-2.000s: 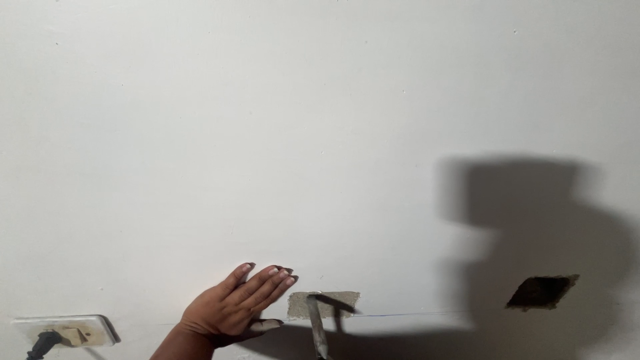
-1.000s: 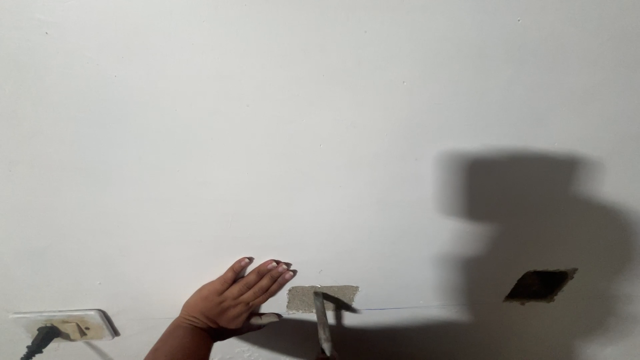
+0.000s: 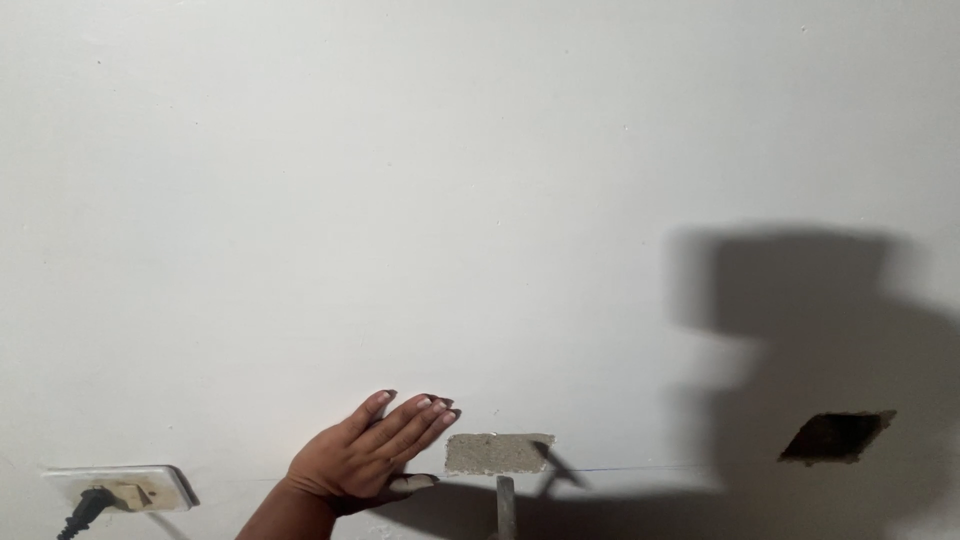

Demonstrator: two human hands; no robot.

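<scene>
My left hand (image 3: 367, 454) lies palm against the white wall (image 3: 420, 225), fingers extended up and to the right and holding nothing. Just right of its fingertips is a rectangular patch of exposed grey plaster or concrete (image 3: 491, 454). A flat metal tool, perhaps a chisel (image 3: 506, 508), rises from the bottom edge, its tip at the patch's lower edge; its shadow falls at the patch's right side. My right hand is out of view, so what grips the tool is hidden. A thin blue line (image 3: 637, 469) runs across the wall beside the patch.
At the lower left, a yellowed electrical outlet plate (image 3: 161, 487) carries a black plug (image 3: 90, 506) with its cord. A dark, rough-edged hole (image 3: 836, 437) opens in the wall at the lower right. A large shadow covers the right side of the wall.
The metal tool's tip has moved down, from over the grey patch to its lower edge. My left hand stays flat on the wall in about the same place.
</scene>
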